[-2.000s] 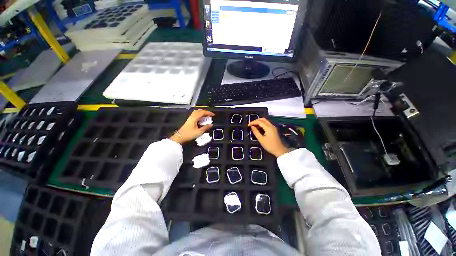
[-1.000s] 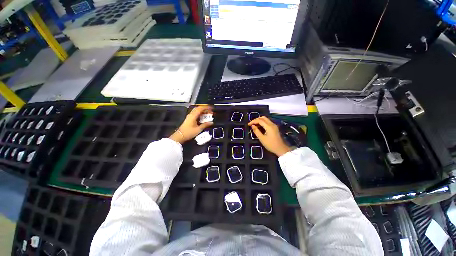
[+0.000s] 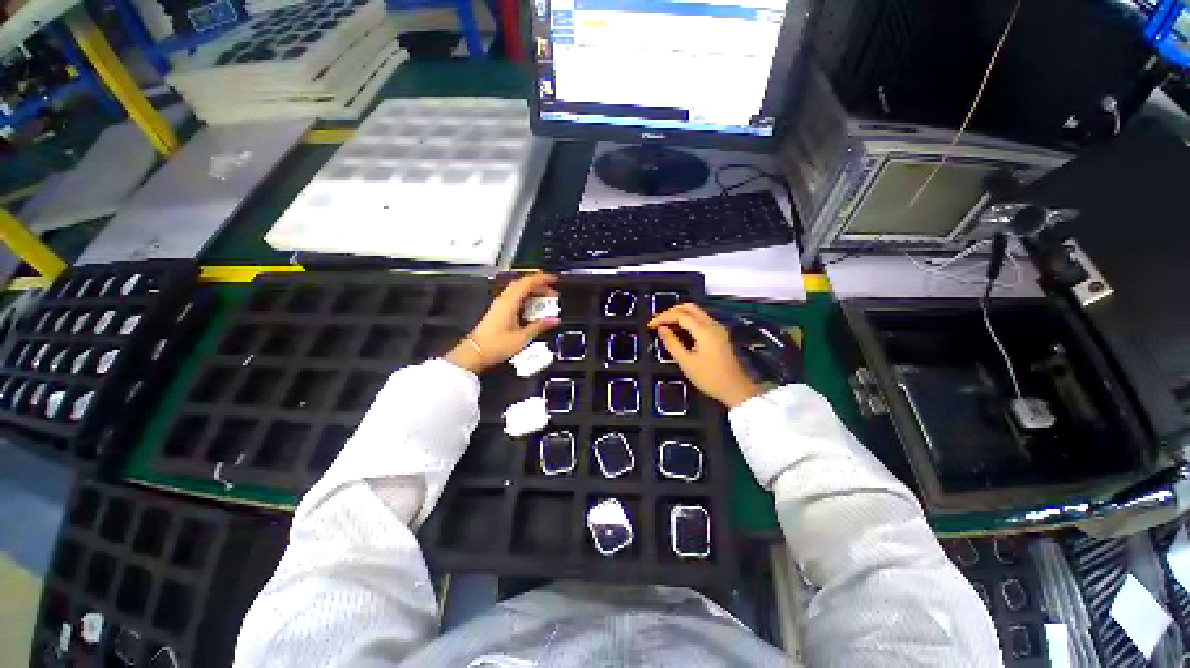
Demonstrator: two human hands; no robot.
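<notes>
A black foam tray (image 3: 472, 519) lies in front of me. Smartwatch units (image 3: 623, 395) with dark faces and pale rims sit in its middle and right pockets; one near the front has a partly white face. White holders (image 3: 526, 416) lie in its left part. My left hand (image 3: 503, 324) is at the tray's back left, its fingers around another white holder (image 3: 539, 308). My right hand (image 3: 700, 352) rests over the right column, fingertips at a unit near the back right; its fingers partly hide a unit, and I cannot tell if it grips anything.
An open dark test box (image 3: 887, 450) with a white-ended cable (image 3: 1032, 412) stands at the right. A keyboard (image 3: 668, 230), monitor (image 3: 659, 65) and grey test instrument (image 3: 914, 196) are behind. Another foam tray (image 3: 261, 379) lies left, a white blister tray (image 3: 405, 183) behind it. A dark mouse (image 3: 763, 350) is beside my right hand.
The view has shifted very slightly. Both hands stay at the same places on the tray, and the units and holders have not visibly moved.
</notes>
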